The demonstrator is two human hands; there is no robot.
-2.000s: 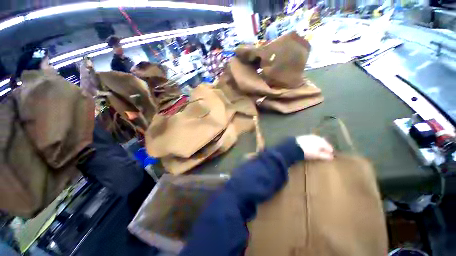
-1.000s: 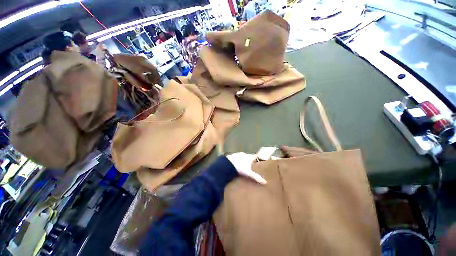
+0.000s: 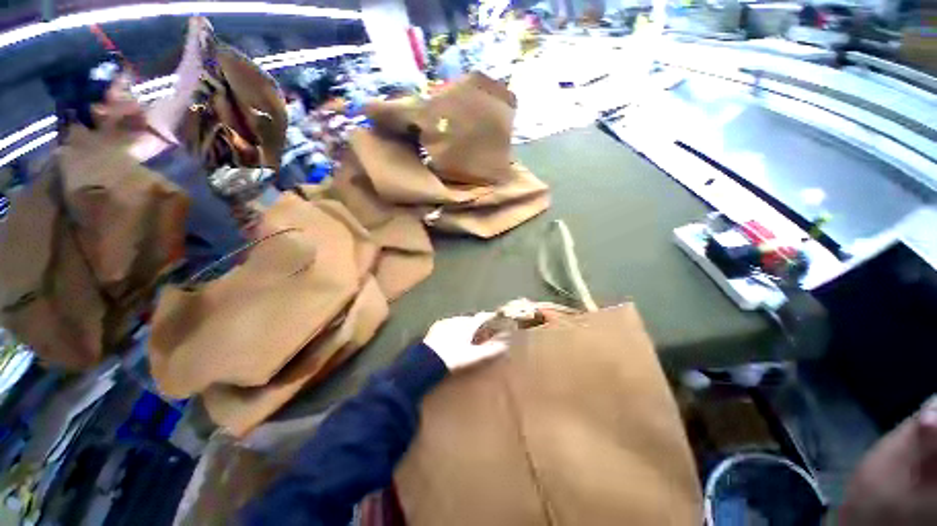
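Note:
A tan tote bag (image 3: 586, 421) lies at the front centre, its mouth towards the table and a vertical seam down its panel. My left hand (image 3: 462, 342) grips the left part of its mouth edge, the dark blue sleeve reaching in from below. A narrow strap loop (image 3: 560, 262) stands up from the mouth onto the green table. My right hand (image 3: 899, 473) is a blurred shape cut off by the lower right edge; its fingers and anything in it cannot be made out.
Slumped tan bags (image 3: 277, 298) lie left on the green-topped table (image 3: 627, 205), with more (image 3: 452, 154) behind. A white power strip (image 3: 719, 272) with black and red items is at right. A round bin (image 3: 765, 493) is below. A person (image 3: 113, 103) at left holds up a brown bag (image 3: 241, 103).
The view has swung right, so things sit further left. My left hand has moved from the middle of the mouth to its left part. More of my right hand shows.

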